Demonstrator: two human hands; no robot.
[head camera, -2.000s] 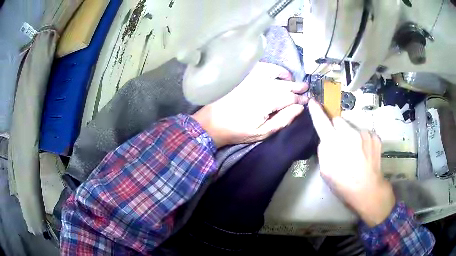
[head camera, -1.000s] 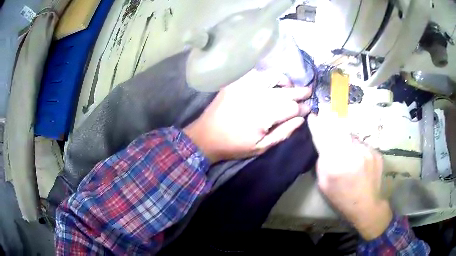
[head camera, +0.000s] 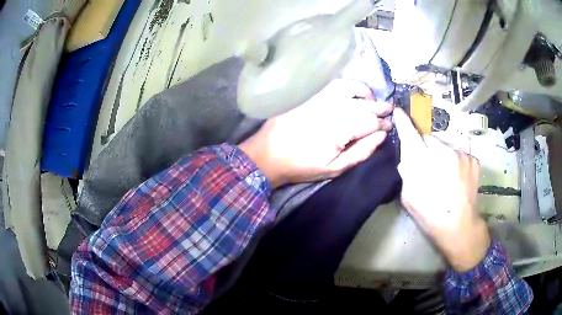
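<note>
A dark navy garment piece (head camera: 345, 203) with a grey reverse lies over the table and its front edge. My left hand (head camera: 320, 132) grips its edge between thumb and fingers, just left of the presser foot area (head camera: 403, 95). My right hand (head camera: 437, 184) lies at the same edge with its index finger extended by the foot; whether it pinches the cloth I cannot tell. A yellow-orange upright piece (head camera: 421, 112) stands right of the foot. The needle is lost in glare.
The translucent lamp head (head camera: 299, 67) hangs above my left hand. The cream machine head (head camera: 462, 31) is at upper right, with a dark knob (head camera: 543, 64). A blue slab (head camera: 77, 117) and a beige cloth bundle (head camera: 28, 147) lie at the left.
Against one second ago, the view has shifted slightly. My right index fingertip is now closer to the left fingertips and the foot. The left hand keeps its grip on the cloth.
</note>
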